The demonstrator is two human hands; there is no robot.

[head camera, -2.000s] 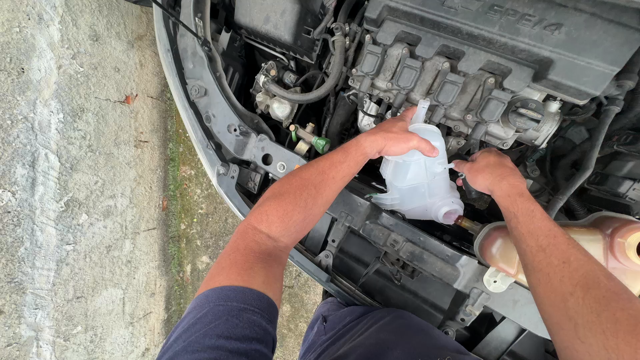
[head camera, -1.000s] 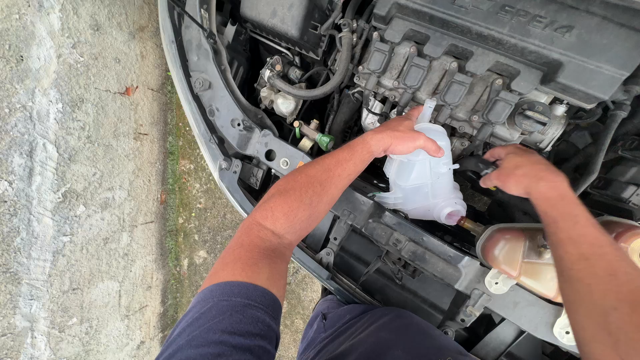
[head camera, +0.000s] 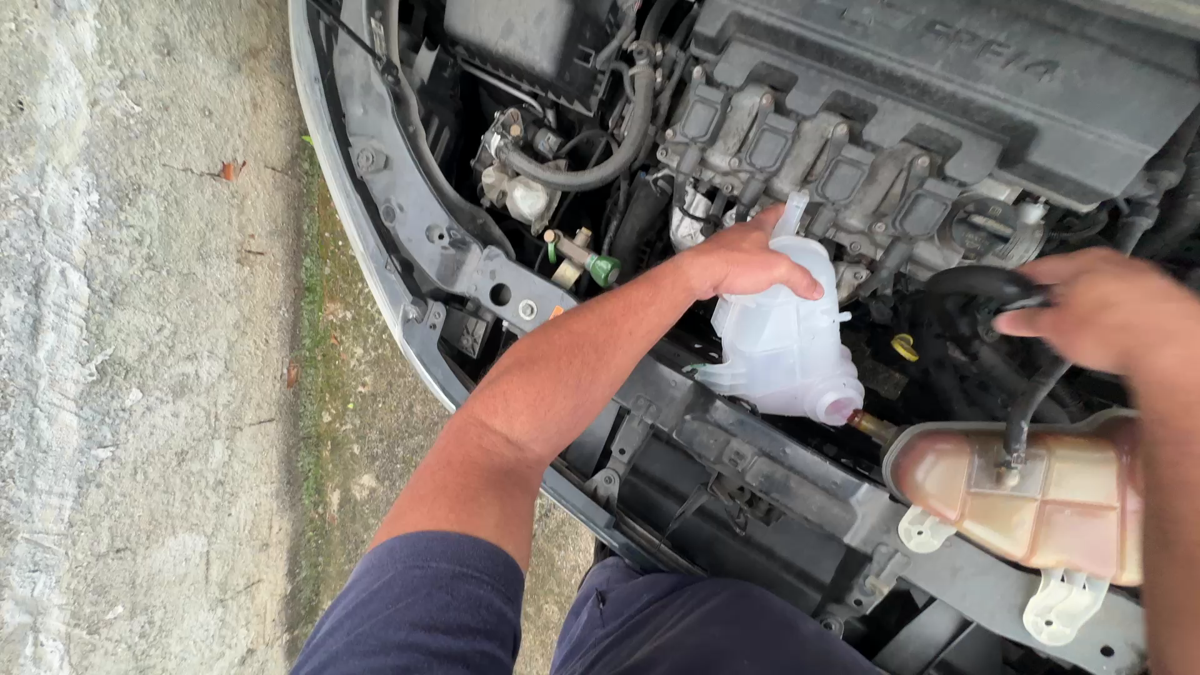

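Note:
A clean translucent white plastic coolant reservoir (head camera: 783, 347) sits over the front of the engine bay, its round neck toward the lower right. My left hand (head camera: 750, 262) grips its upper end, thumb across the top. At the right, my blurred right hand (head camera: 1097, 305) holds the end of a black rubber hose (head camera: 975, 281). Below that hand lies an old stained coolant reservoir (head camera: 1022, 497) with a short hose (head camera: 1027, 403) on it; my right forearm hides its far end. A brownish fitting (head camera: 872, 427) lies between the two reservoirs.
The engine cover (head camera: 947, 84) and intake manifold (head camera: 816, 169) lie beyond my hands. A green-capped fitting (head camera: 603, 270) is left of the clean reservoir. A yellow dipstick handle (head camera: 905, 347) shows between my hands. The front crossmember (head camera: 750, 450) runs along the near side; concrete ground (head camera: 169, 375) is at left.
My right hand has moved right, away from the clean reservoir, and the black hose now shows in its fingers. More of the stained reservoir is in view. My left hand keeps its hold.

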